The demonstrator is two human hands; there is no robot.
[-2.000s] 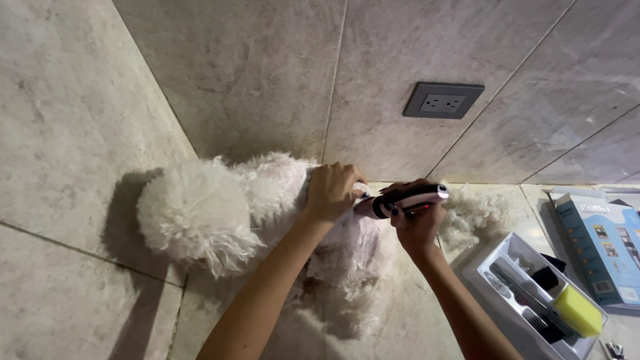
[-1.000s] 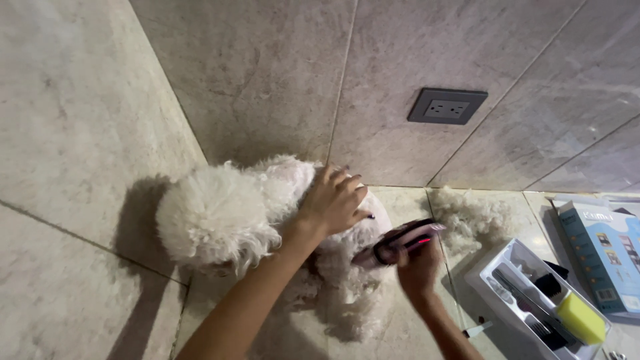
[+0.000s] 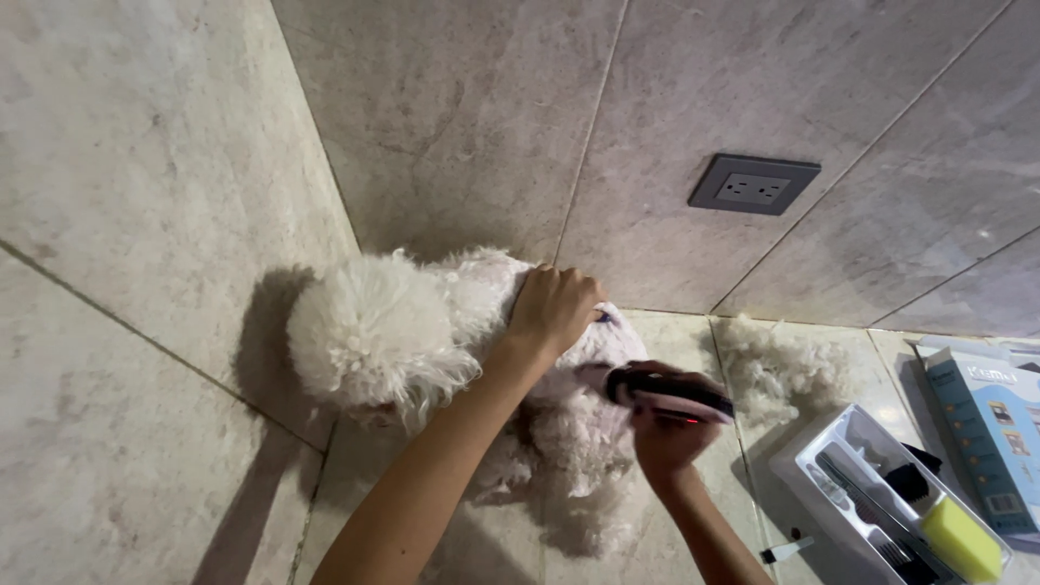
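Observation:
A fluffy white dog [image 3: 370, 329] is on the tiled floor by the wall, its head at the left and its back trimmed short toward the rear. My left hand [image 3: 556, 309] rests on the dog's back with curled fingers; whether it grips fur or skin cannot be told. My right hand [image 3: 676, 439] is closed around a black and pink electric hair clipper [image 3: 670, 394] with a small red light. The clipper's blurred head touches or nearly touches the dog's rear side. Longer fur [image 3: 585, 443] hangs below it.
A pile of cut fur [image 3: 780, 366] lies near the wall. At the right, a white plastic tray [image 3: 792, 459] holds scissors, a comb, attachments and a yellow sponge [image 3: 963, 540]. A blue box [image 3: 987, 431] stands beyond, a small brush [image 3: 788, 550] lies beside the tray, and an outlet [image 3: 756, 185] is on the wall.
My right hand has moved the clipper from the dog's upper rear, near my left hand, down to its side. My left hand has shifted over the back, and its spread fingers have drawn together.

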